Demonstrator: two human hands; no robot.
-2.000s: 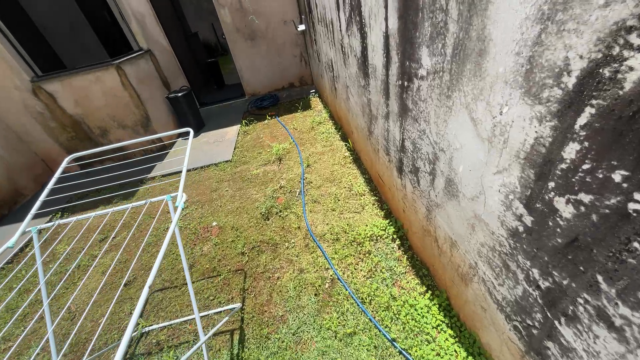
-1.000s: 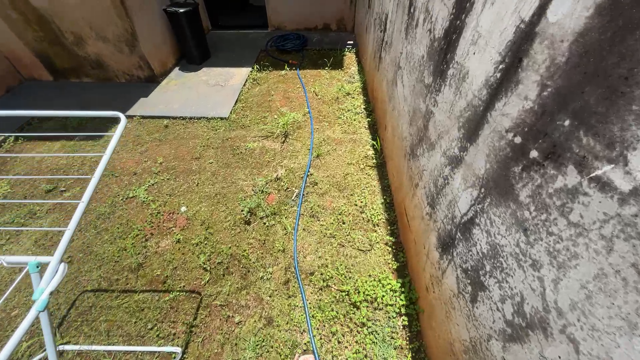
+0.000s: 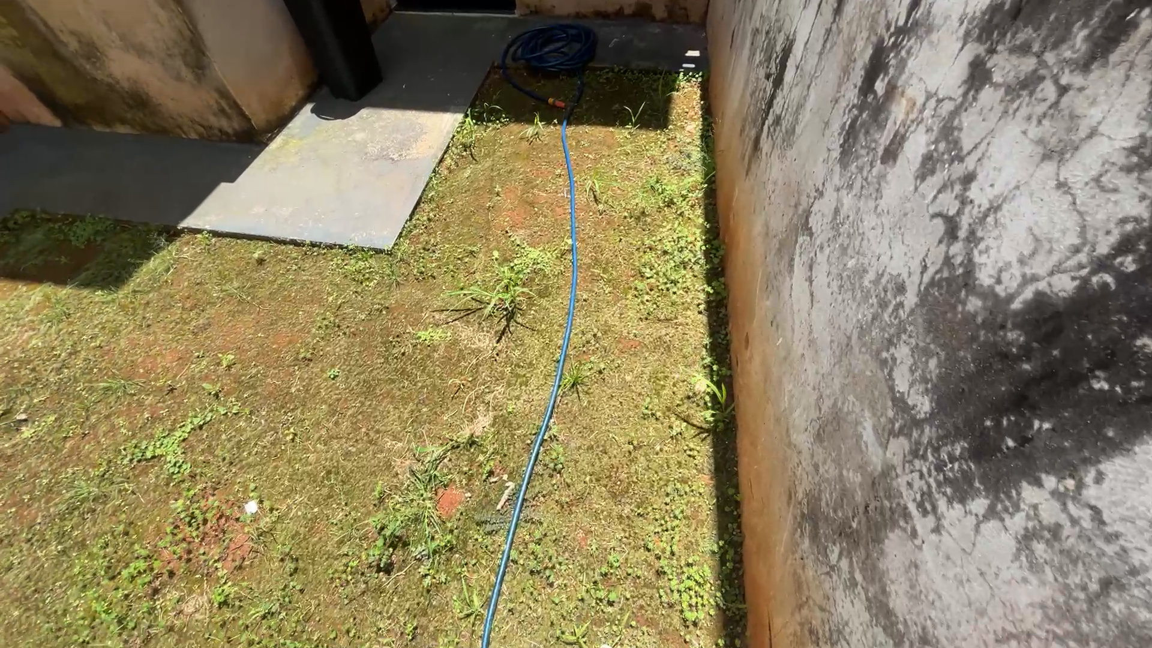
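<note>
Neither my left hand nor my right hand shows in the head view. A blue garden hose (image 3: 573, 270) runs along the patchy grass from the bottom edge up to a darker coiled hose (image 3: 551, 49). The coil lies partly on the grey paving near the top. An orange hose fitting (image 3: 557, 103) sits beside the coil, close to where the blue hose begins. Whether anything is in my hands cannot be seen.
A stained plaster wall (image 3: 900, 315) rises along the right. Grey paving (image 3: 333, 180) with a raised edge lies at the upper left, and a black bin-like container (image 3: 337, 45) stands on it. Weeds (image 3: 495, 297) grow in the grass.
The view has moved forward along the hose. The white drying rack, at the left in both earlier frames, has left the view.
</note>
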